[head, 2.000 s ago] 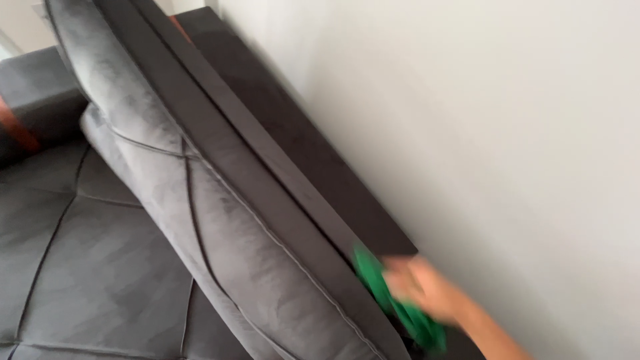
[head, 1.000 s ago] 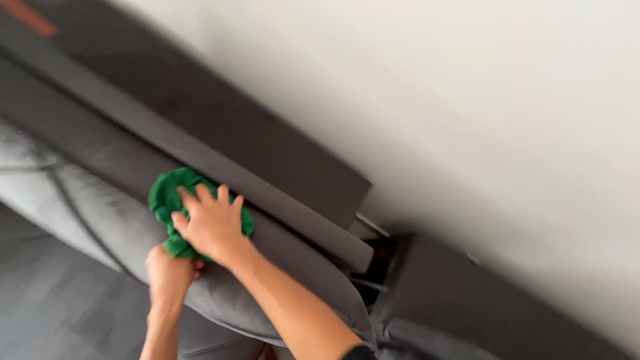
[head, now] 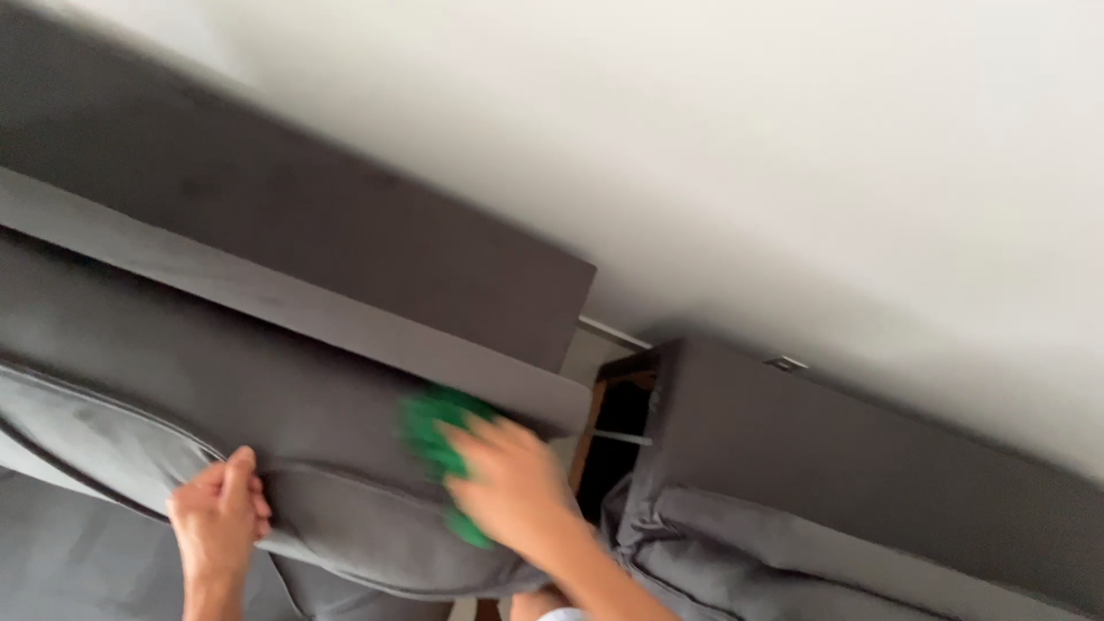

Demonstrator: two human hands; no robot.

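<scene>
My right hand (head: 509, 474), blurred, presses a green cloth (head: 440, 427) against the top side of a dark grey sofa back cushion (head: 328, 423), near the cushion's right end. Further left, my left hand (head: 220, 509) pinches the piped front edge of the same cushion between thumb and fingers. Behind the cushion runs the sofa's grey backrest (head: 414, 267), a long flat-topped ledge.
A second grey sofa section (head: 793, 466) stands to the right, across a gap that shows its open dark side with a wooden frame. A pale wall (head: 776, 172) rises behind both. A small wall socket (head: 786, 364) shows just above the second section.
Both hands were on the cloth one second ago; now my left hand is apart from it, gripping the cushion's edge. The view has shifted toward the second sofa section.
</scene>
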